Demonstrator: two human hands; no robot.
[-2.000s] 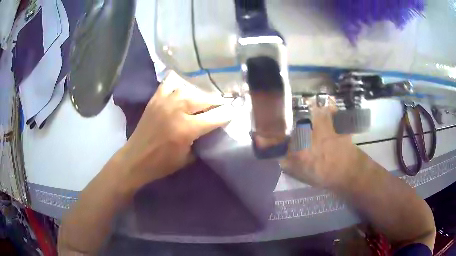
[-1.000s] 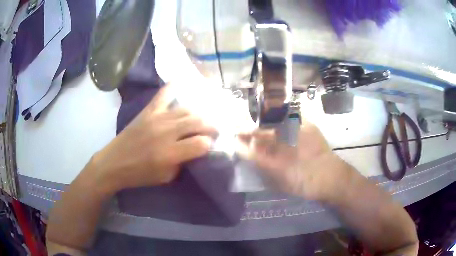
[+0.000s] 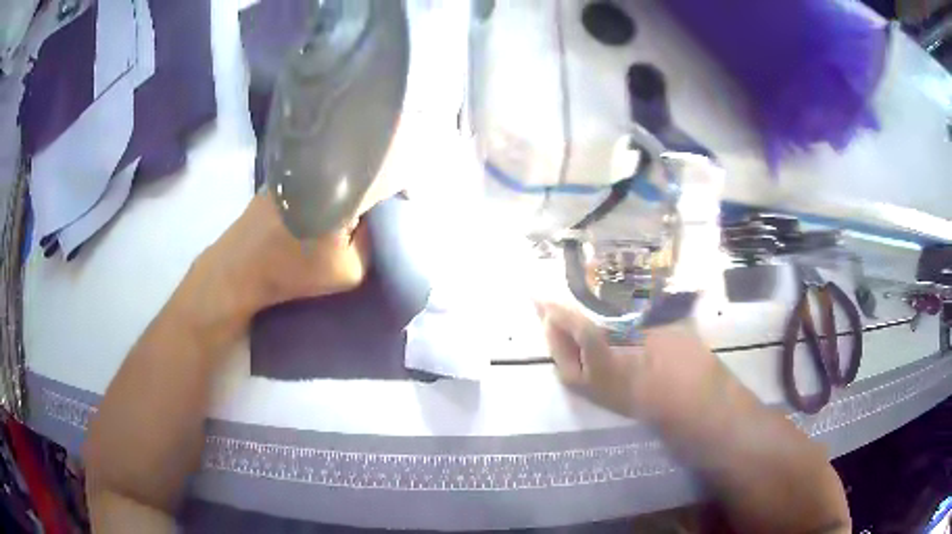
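Note:
A dark purple garment panel [image 3: 329, 339] lies on the white table left of the needle area, with a pale piece [image 3: 444, 344] along its right edge. My left hand [image 3: 313, 261] is on the panel, its fingers partly hidden behind the grey oval part; I cannot tell if it grips. My right hand [image 3: 611, 360] is blurred, just in front of the white sewing machine head [image 3: 522, 94], partly behind the shiny metal guard [image 3: 694, 224]. It is apart from the panel, and I cannot tell what its fingers hold. Bright glare hides the needle area.
Dark-handled scissors [image 3: 822, 344] lie at the right. Stacked purple and pale cut pieces [image 3: 99, 156] lie at the upper left. The grey oval part [image 3: 339, 125] hangs over the left hand. A purple tuft [image 3: 799, 78] sits on the machine. A grey ruled edge [image 3: 418, 464] runs along the front.
The panel has moved away from the front edge and lies flatter. My left hand has moved back and left on the cloth, under the oval part. My right hand has come away from the cloth.

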